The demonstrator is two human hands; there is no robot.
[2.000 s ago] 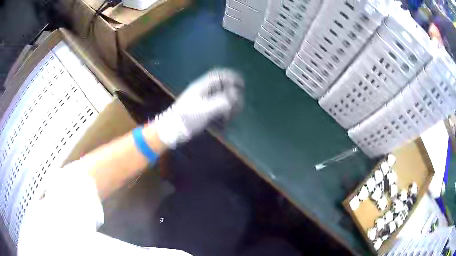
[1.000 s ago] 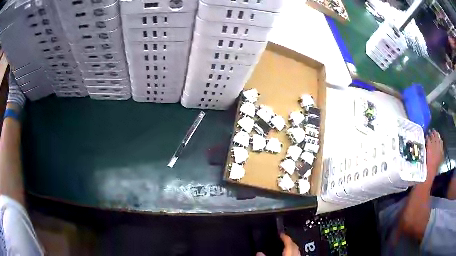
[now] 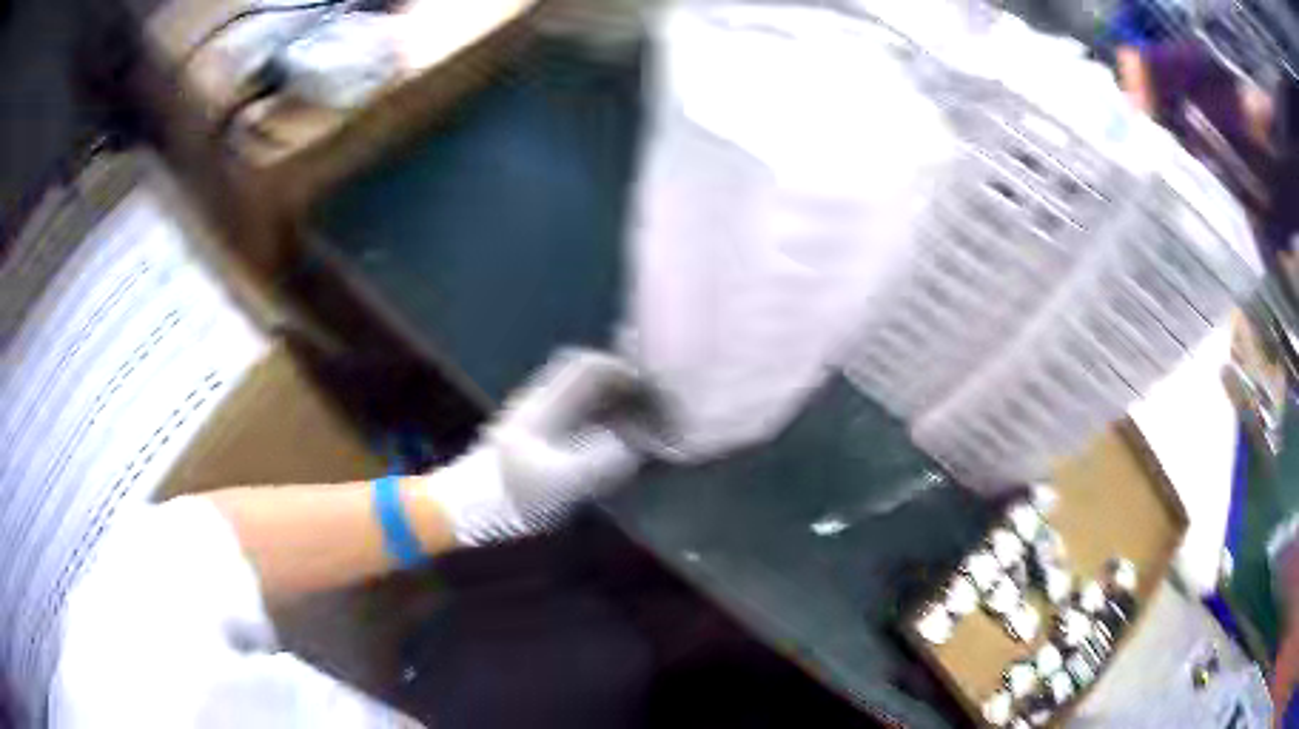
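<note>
My left hand (image 3: 563,444), in a white-grey glove with a blue wrist band, is at the near lower end of a tall white stack of housings (image 3: 776,271). Its fingers close on that end, partly hidden and blurred. The stack leans over the dark green bench (image 3: 484,228), beside more stacked housings (image 3: 1054,299). My right hand is out of view. The whole picture is motion-blurred.
A shallow cardboard tray (image 3: 1104,491) with white-and-black modules is at lower right. A thin silver tool (image 3: 883,506) lies on the bench. A large carton (image 3: 242,427) of white housings is at left. Part of another person shows at upper right.
The view has swung back left from the tray. My left hand, at the far left edge a second ago, now holds a stack nearer the bench's front edge. My right hand has left the picture.
</note>
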